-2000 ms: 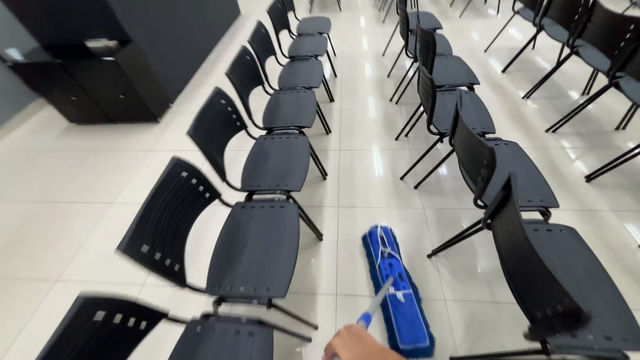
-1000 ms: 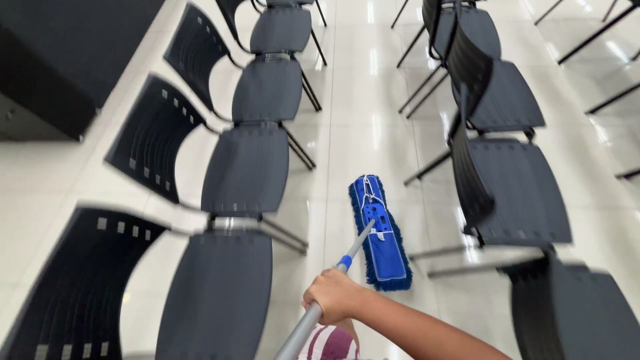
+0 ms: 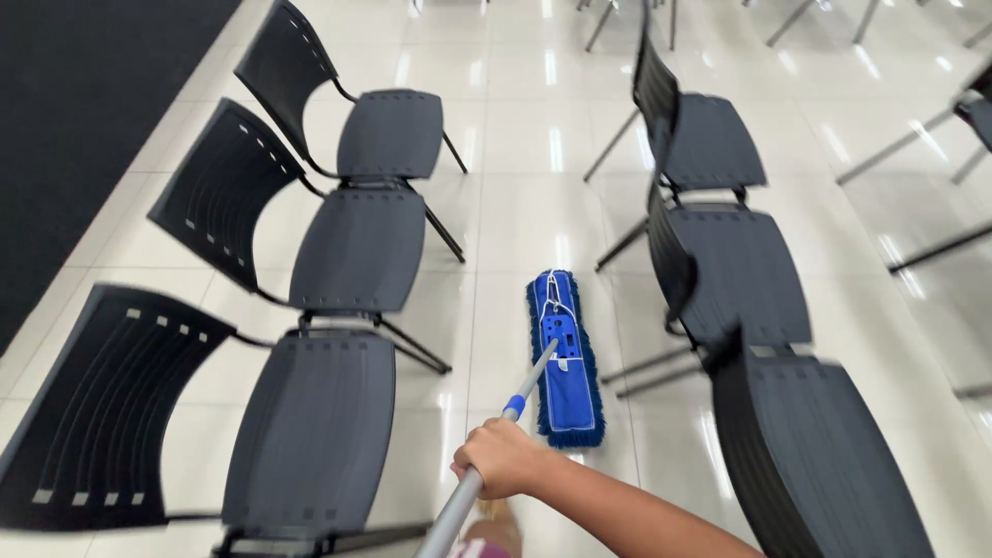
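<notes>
A blue dust mop head (image 3: 567, 360) with a dark blue fringe lies flat on the glossy tiled floor (image 3: 515, 225) between two rows of chairs. Its grey metal handle (image 3: 459, 508), with a blue collar, runs from the mop's centre down to the bottom edge of the view. My right hand (image 3: 500, 457) is closed around the handle just below the collar, its forearm coming in from the lower right. My left hand is out of view. Part of my leg and foot shows below the right hand.
Linked black chairs stand on the left (image 3: 310, 434) and on the right (image 3: 736, 271), their metal legs reaching into the aisle on both sides. More chair legs show at the top and the far right. A dark panel or surface (image 3: 85, 101) fills the upper left.
The view has moved forward along the aisle, past several chairs. The mop has moved along with it between the rows. My right hand stays on the handle.
</notes>
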